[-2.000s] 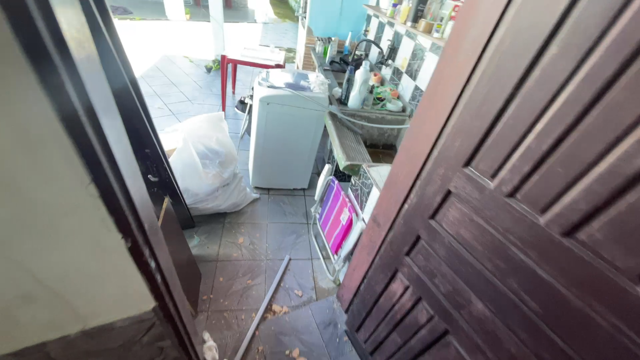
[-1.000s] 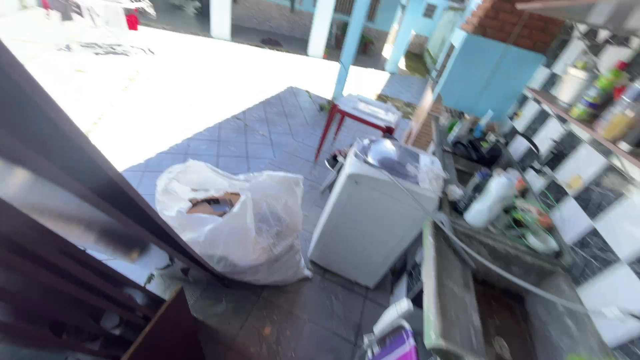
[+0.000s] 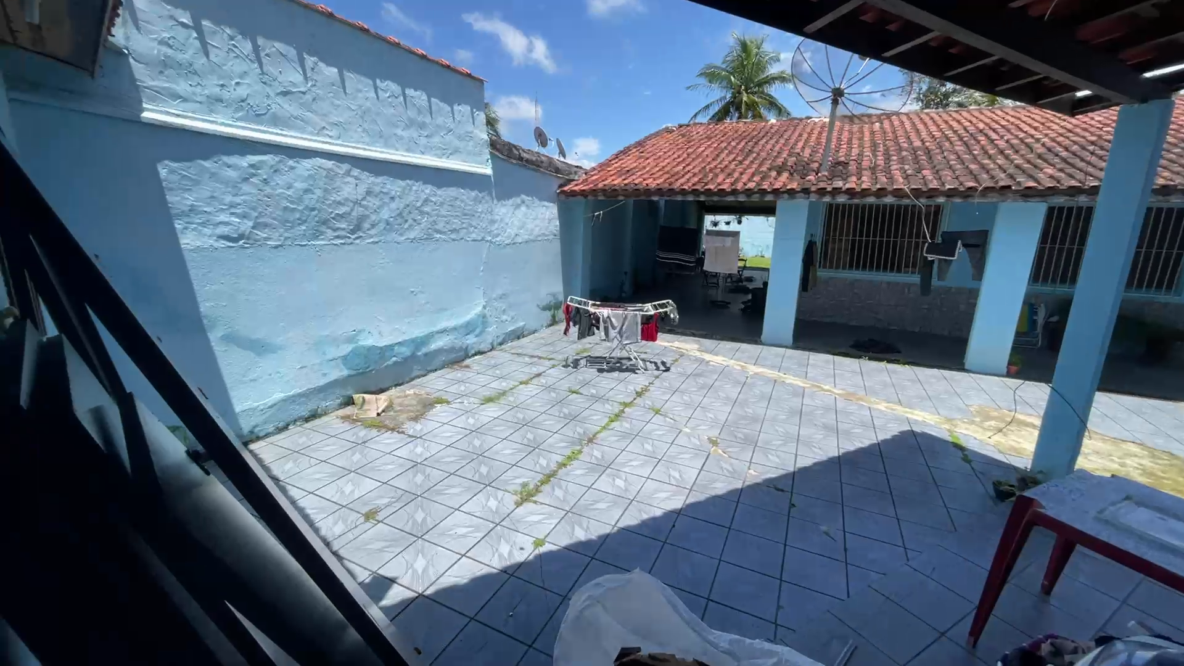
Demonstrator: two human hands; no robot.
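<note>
Neither my left hand nor my right hand shows in the head view, so what they hold or touch is hidden. At the bottom middle the top of a white plastic bag shows, with something brown in its mouth. A red-legged table with a white top stands at the right edge. Farther off, on the tiled yard, a folding drying rack bears red, dark and grey laundry.
Dark slanted panels fill the near left side. A light blue wall bounds the yard on the left. At the right a blue post holds up the roof; a tile-roofed building stands beyond.
The view has swung up and moved forward from the doorway to the yard. The washing machine and concrete sink seen earlier have left the view; the white bag now shows only at the bottom.
</note>
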